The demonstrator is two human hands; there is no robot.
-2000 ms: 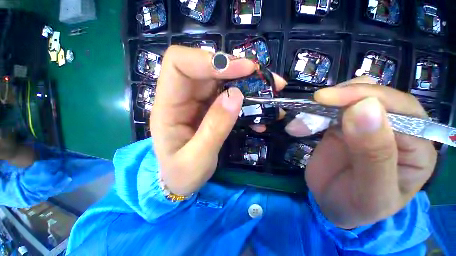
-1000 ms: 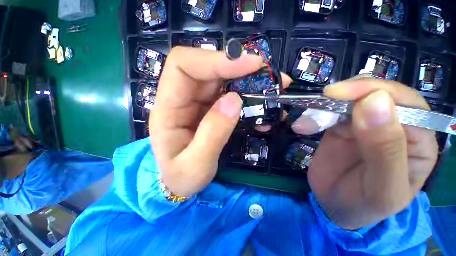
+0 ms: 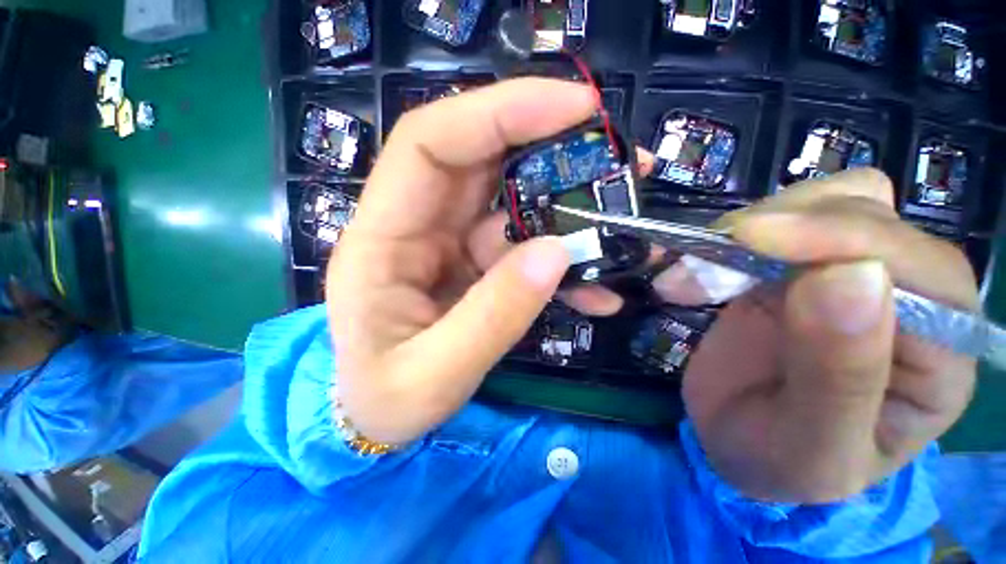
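My left hand (image 3: 441, 253) holds an open smartwatch body (image 3: 563, 187) by its edges, thumb beside a white label (image 3: 582, 245). Its blue circuit board (image 3: 560, 161) faces up at the top end. A red wire (image 3: 596, 94) rises from the shell towards a round dark part (image 3: 515, 33) above my index finger. My right hand (image 3: 838, 331) grips silver tweezers (image 3: 684, 228) between thumb and index finger. Their tips lie inside the shell, just below the blue board. A whitish finger cot (image 3: 715, 278) covers one right fingertip.
A black compartment tray (image 3: 502, 68) with one open unit in most pockets lies behind and under my hands. A grey block (image 3: 163, 19) and small white-yellow pieces (image 3: 115, 97) lie on the green mat (image 3: 210, 220) at left. Another person's blue sleeve (image 3: 99, 391) shows at left.
The shell now faces me more openly, showing more of the board and interior. The round dark part has moved up, away from my index finger. The tweezer tips have shifted slightly left.
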